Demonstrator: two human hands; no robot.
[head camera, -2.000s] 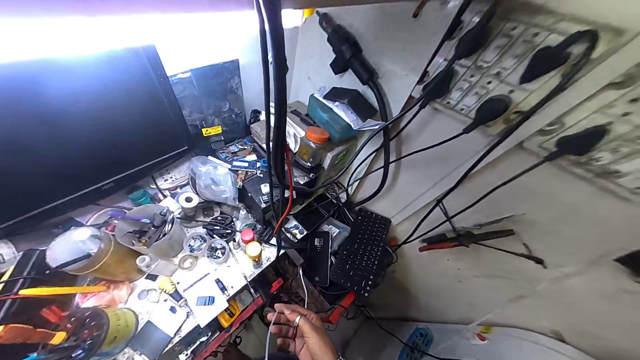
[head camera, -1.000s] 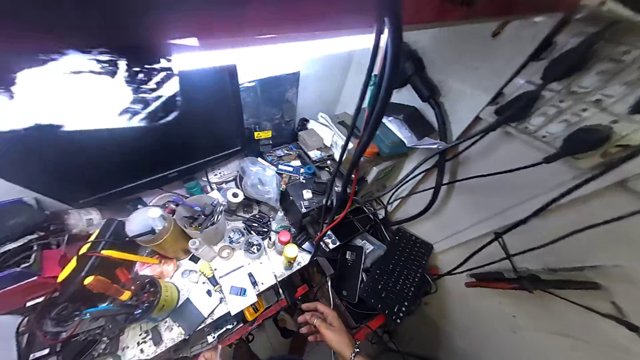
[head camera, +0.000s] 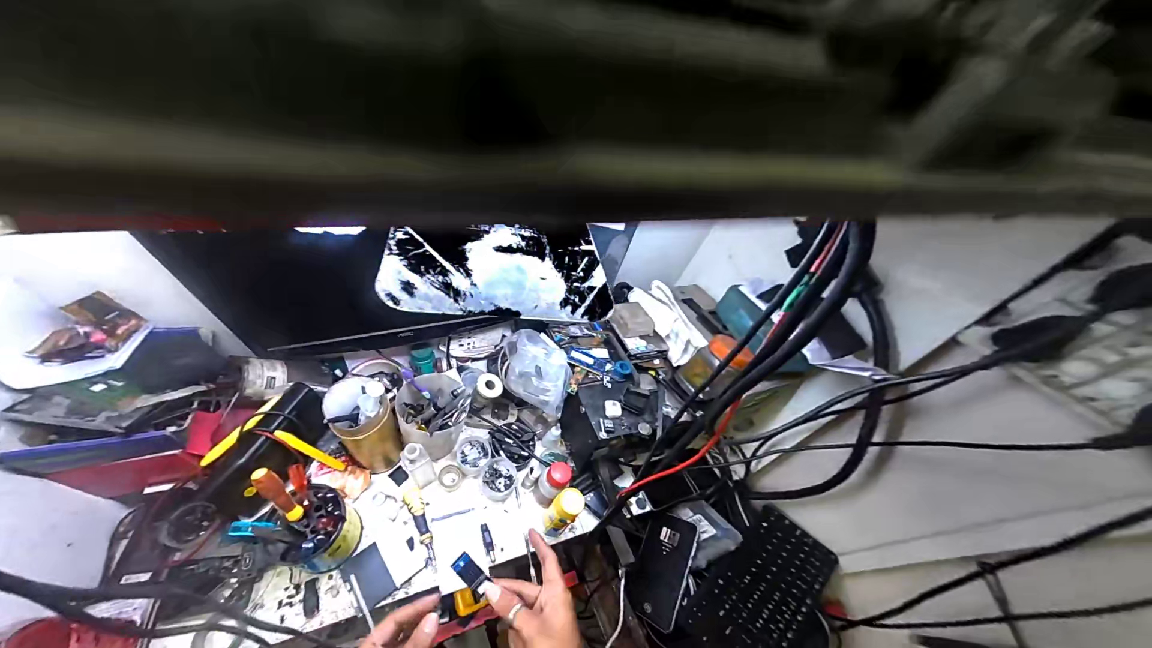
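Observation:
My right hand (head camera: 538, 605), a ring on one finger, reaches over the bench's front edge with its index finger extended. Its thumb tip meets the lower end of a small blue-and-black part (head camera: 468, 571); whether it grips the part I cannot tell. At the bottom edge, partly cut off, is my left hand (head camera: 407, 623), fingers bent, beside a thin pale rod (head camera: 361, 601); its grasp is unclear. Around them lie a yellow-handled screwdriver (head camera: 418, 515), a small black part (head camera: 487, 543) and a dark flat square (head camera: 371, 571). A yellow-capped bottle (head camera: 564, 510) stands behind my right hand.
A dark blurred edge crosses the top of the view. A monitor (head camera: 333, 279) stands behind tubs of small parts (head camera: 498, 478) and a tool holder (head camera: 333, 535). Thick black cables (head camera: 810, 333) hang on the right, above a phone (head camera: 663, 571) and a black keyboard (head camera: 765, 585).
The view has swung left and tilted. My right hand has moved from near the keyboard to the blue-and-black part. My left hand now shows clearly at the bottom edge.

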